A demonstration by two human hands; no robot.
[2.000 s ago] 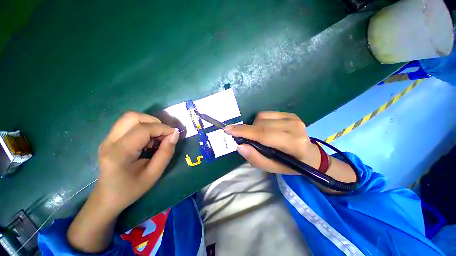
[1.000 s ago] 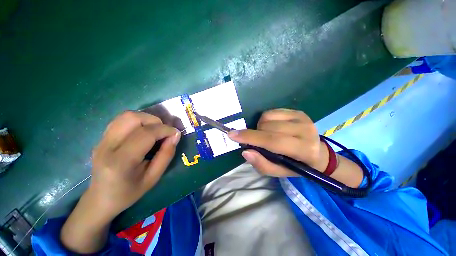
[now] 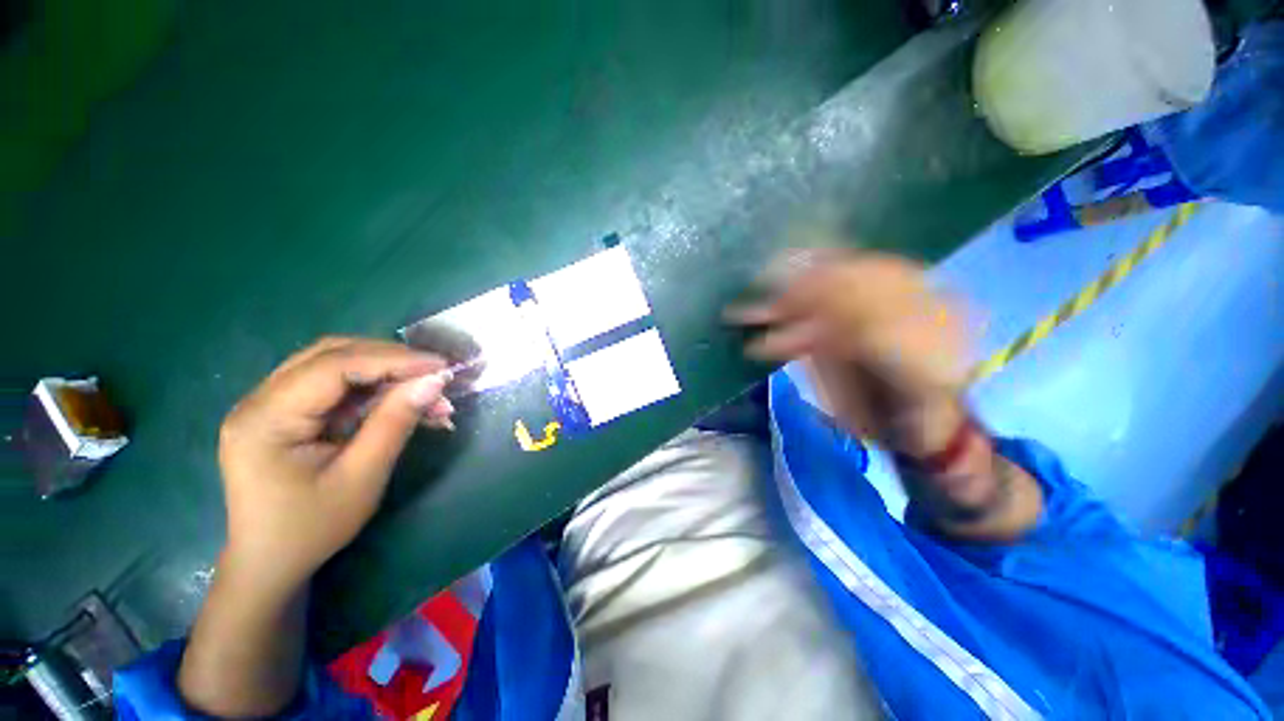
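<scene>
Two white panels, an upper one (image 3: 599, 299) and a lower one (image 3: 627, 380), lie on the bench with blue circuit board strips (image 3: 565, 395) along their edges. A small orange-yellow hooked flex cable (image 3: 537, 435) lies just below the boards. My left hand (image 3: 317, 458) is left of the panels, thumb and forefinger pinched on a thin silvery solder wire (image 3: 465, 366), its tip over the upper panel's left part. My right hand (image 3: 866, 331) is raised right of the panels and strongly blurred; I cannot tell whether it holds the soldering iron.
The dark green bench (image 3: 282, 183) has its near edge running diagonally. A white tub (image 3: 1091, 71) stands upper right, a small box-like stack (image 3: 82, 420) at left, and a metal frame stand (image 3: 87, 662) lower left. A blue sleeve (image 3: 1246, 134) shows at the right rim.
My right hand has moved right and up, away from the boards, and the iron's tip has left them. My left hand has drawn slightly left. The view has shifted a little.
</scene>
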